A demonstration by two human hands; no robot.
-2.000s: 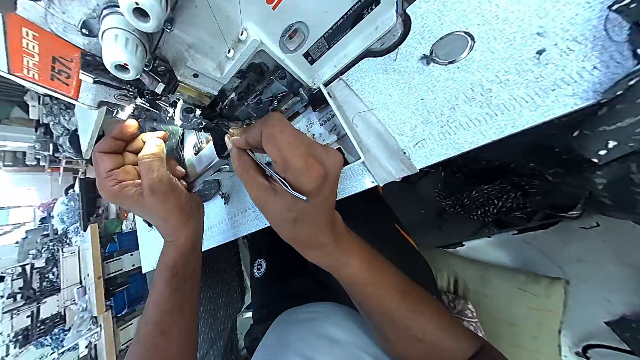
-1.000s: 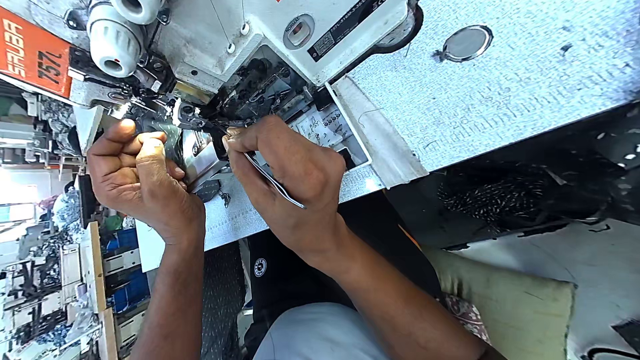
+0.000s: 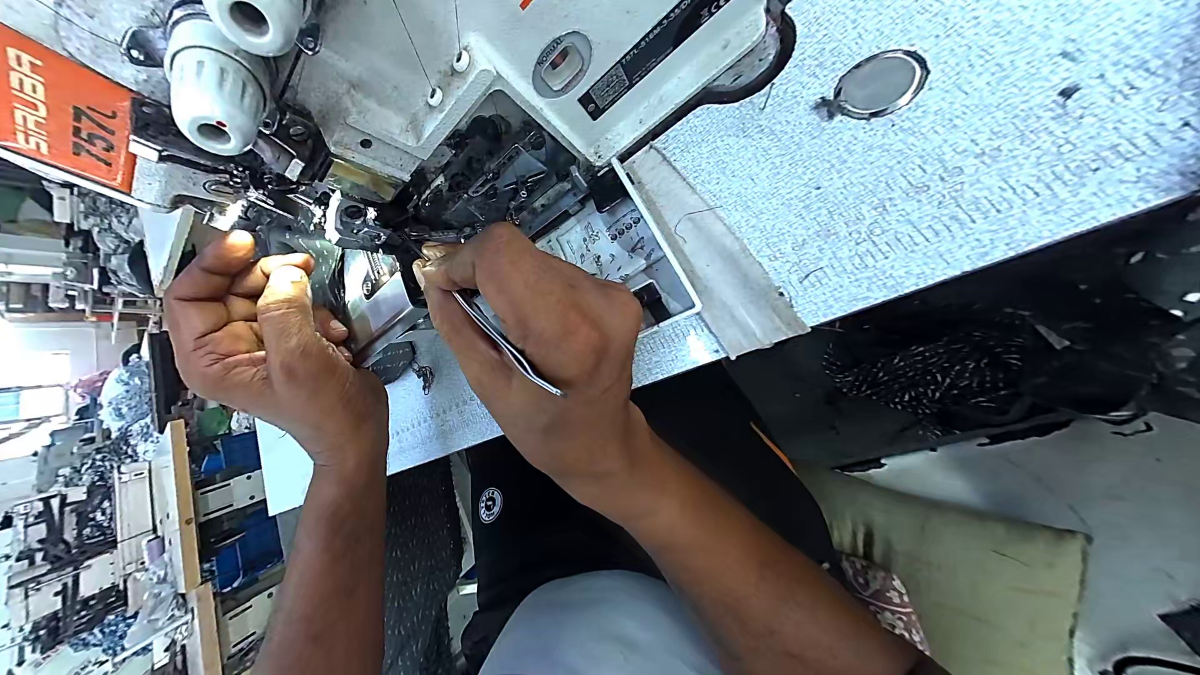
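A white Siruba overlock sewing machine (image 3: 375,84) fills the upper left, its front cover open on the looper area (image 3: 506,169). My right hand (image 3: 553,347) grips slim metal tweezers (image 3: 506,345); their tips are hidden by my fingers at the looper parts. Curled beside the presser foot area (image 3: 352,220) is my left hand (image 3: 272,337), palm up, thumb near the fingertips. Whether a thread lies between those fingers cannot be told. A shiny metal plate (image 3: 380,291) sits between both hands.
The opened cover (image 3: 656,253) bears a printed diagram and lies right of my right hand. White tension knobs (image 3: 216,94) jut out at the upper left. A patterned worktable (image 3: 891,187) extends right, with a round metal disc (image 3: 881,84). Dark fabric (image 3: 937,366) lies below its edge.
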